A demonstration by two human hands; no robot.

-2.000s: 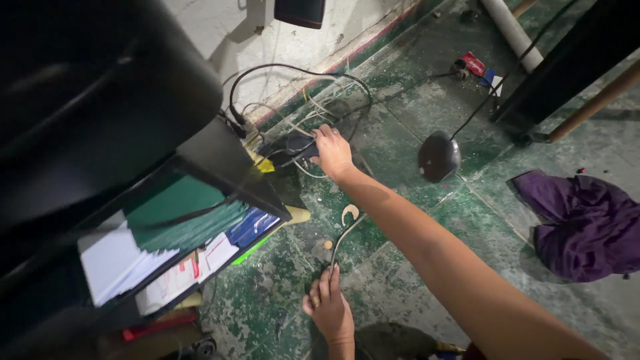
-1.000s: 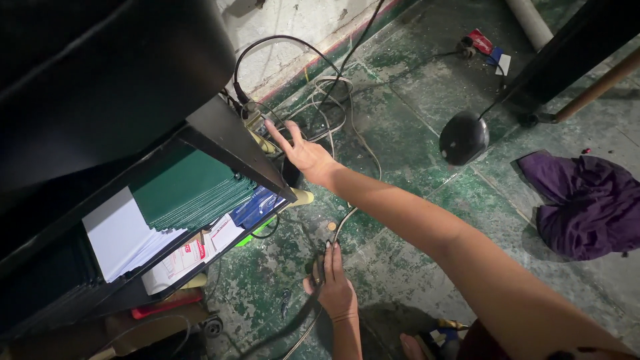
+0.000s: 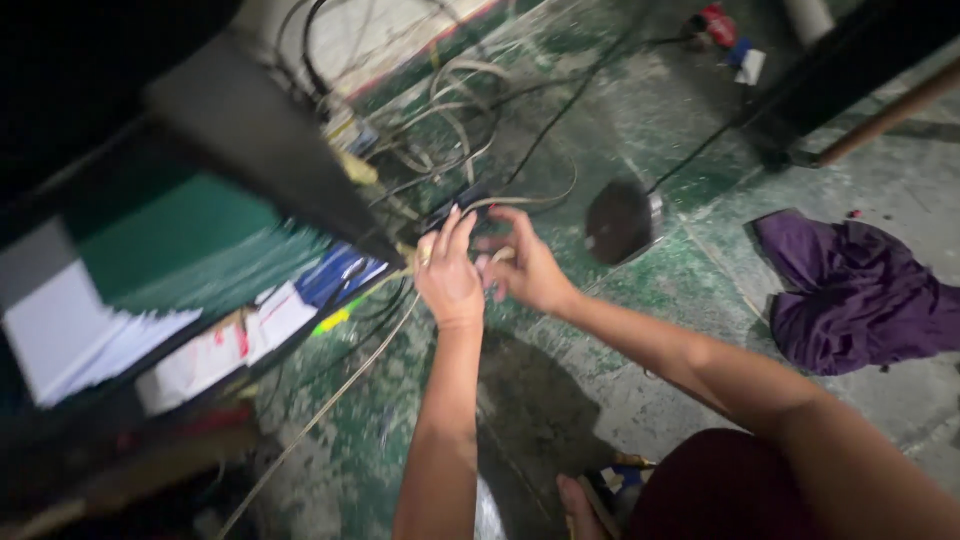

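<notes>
My left hand (image 3: 450,277) and my right hand (image 3: 525,266) are close together over the green floor, beside the corner of the black shelf. The fingertips of my left hand rest at a dark device (image 3: 469,202), partly hidden by both hands. My right hand has its fingers curled beside it; blur hides whether they pinch anything. A thin pale cable (image 3: 337,394) runs from the lower left up to my left hand, and a loop of pale cable (image 3: 540,200) lies just past my fingertips. Tangled cables (image 3: 457,112) lie between the hands and the wall.
The black shelf (image 3: 300,142) at left holds green folders (image 3: 187,232) and papers (image 3: 97,330). A round dark object (image 3: 619,223) with a cord is right of my hands. A purple cloth (image 3: 847,300) lies on the floor. A dark post (image 3: 832,90) stands upper right.
My left hand has moved up from the lower floor toward the shelf corner. My right hand has come back from the cables near the wall to beside my left.
</notes>
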